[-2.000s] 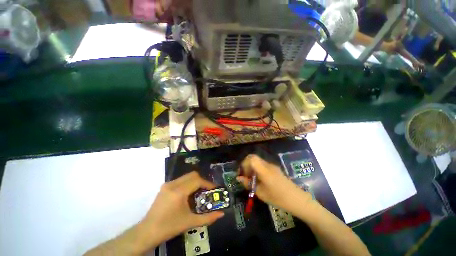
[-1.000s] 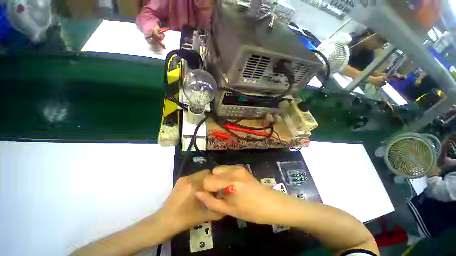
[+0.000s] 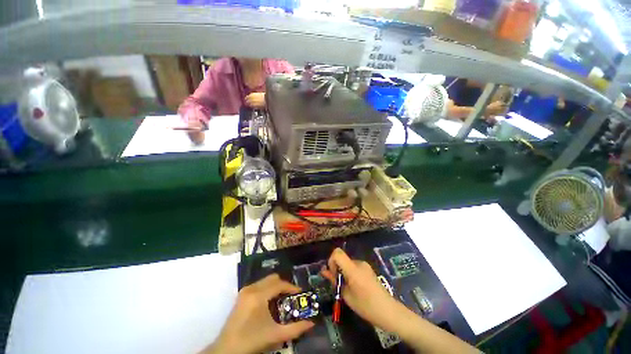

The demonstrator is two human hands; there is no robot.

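Note:
My left hand [image 3: 259,314], bare, holds a small power adapter board [image 3: 298,307] by its edges, with a yellow transformer and pale round parts facing up. My right hand [image 3: 356,280] holds a red and black stick [image 3: 337,297], perhaps a marker pen, its red end pointing down, just right of the board. Both hands are above the black test fixture panel [image 3: 429,280]. A green fixture circuit board [image 3: 403,263] in a clear tray lies right of my right hand. Socket strips are partly hidden under my hands.
Beyond the panel stand a grey vented box [image 3: 332,138], a flatter meter [image 3: 322,185], a light bulb [image 3: 256,181] and red test leads [image 3: 325,214]. White sheets [image 3: 124,304] lie both sides. A fan [image 3: 569,201] is at right. A person [image 3: 225,90] sits across the bench.
My hands were together with the board hidden; they are now apart and the board shows. The stick now points down. The view has tilted up, showing the overhead shelf.

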